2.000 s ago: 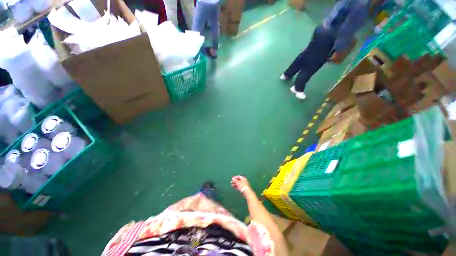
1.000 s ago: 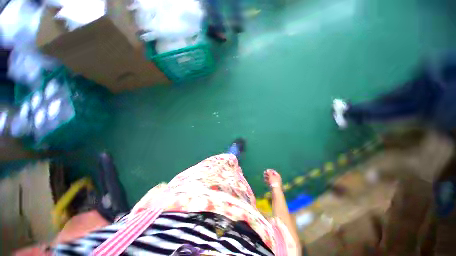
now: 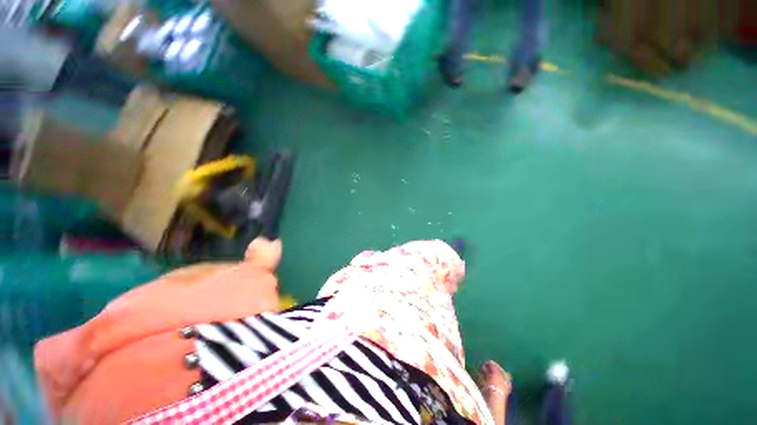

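Note:
My left hand (image 3: 263, 252), at the end of an orange sleeve, is at the near end of the black pallet truck handle (image 3: 276, 192) and appears closed on it; blur hides the fingers. The yellow pallet truck (image 3: 217, 168) is behind the handle at the left. Brown flattened cartons (image 3: 170, 158) lie on it, blurred. My right hand (image 3: 495, 378) hangs low beside my patterned apron, with no object seen in it; its fingers are too blurred to read.
A green crate with white material (image 3: 378, 87) stands at the top, beside a brown carton (image 3: 282, 37). A person's legs (image 3: 490, 37) are just right of it. A shoe (image 3: 558, 371) shows low at the right. A yellow floor line (image 3: 681, 98) crosses the upper right.
The view has swung left. The truck, its handle and the cartons have come in at the left, with my left hand now visible. The green crate stack at the right has left the picture.

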